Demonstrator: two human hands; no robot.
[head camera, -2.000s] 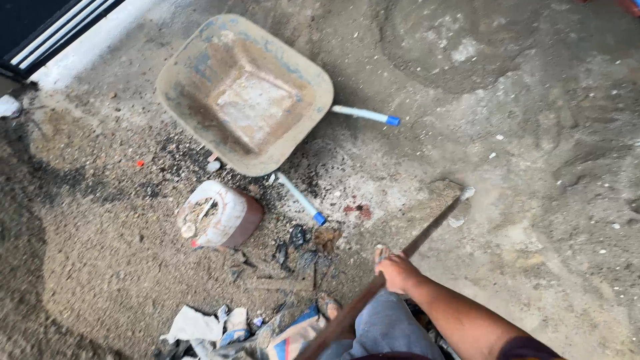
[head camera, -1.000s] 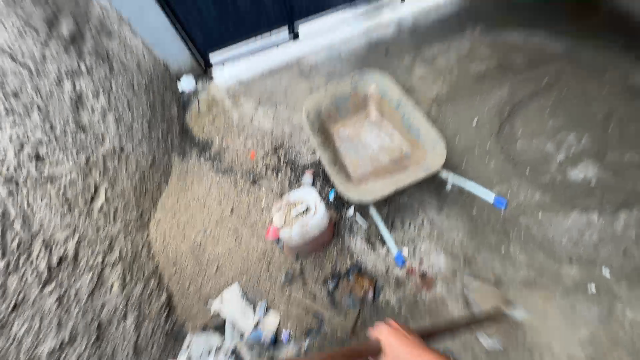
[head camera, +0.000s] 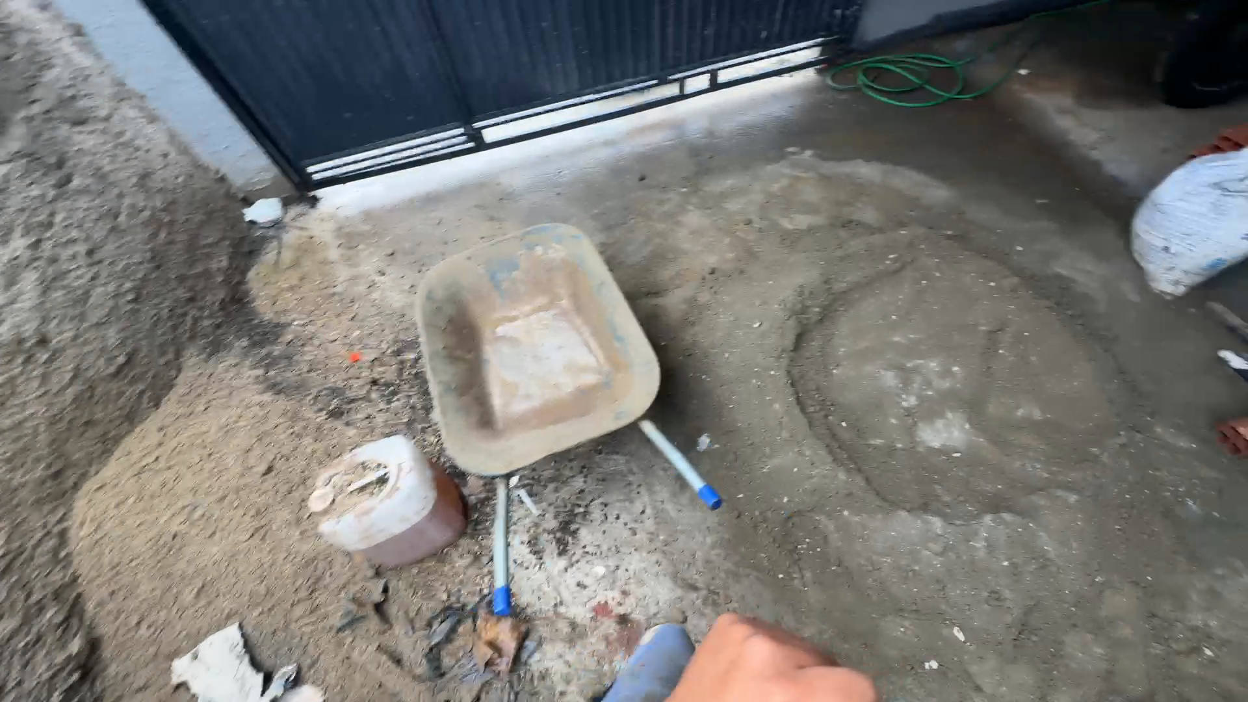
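My right hand (head camera: 770, 665) is at the bottom edge, its fingers curled; anything inside it is hidden below the frame. Beside it on the left shows a bit of blue-grey trouser leg (head camera: 655, 663). A metal wheelbarrow (head camera: 546, 361) stands up and left of the hand, its tray stained and holding no load. Its two pipe handles end in blue grips (head camera: 710, 497) and point toward me. Left of the handles stands a cut-open plastic jug (head camera: 390, 507) with reddish-brown contents. My left hand is out of view.
A sand pile (head camera: 195, 487) and a rough grey heap (head camera: 88, 244) lie left. Behind is a dark metal gate (head camera: 585, 58). A ring of wet mortar (head camera: 829, 419), a green hose (head camera: 907, 78) and a white sack (head camera: 1194, 219) are to the right. Scraps (head camera: 219, 663) lie below.
The view has swung up toward the gate. The long handle held in my right hand in the earlier frames no longer shows. The wheelbarrow and jug stay in place beside each other.
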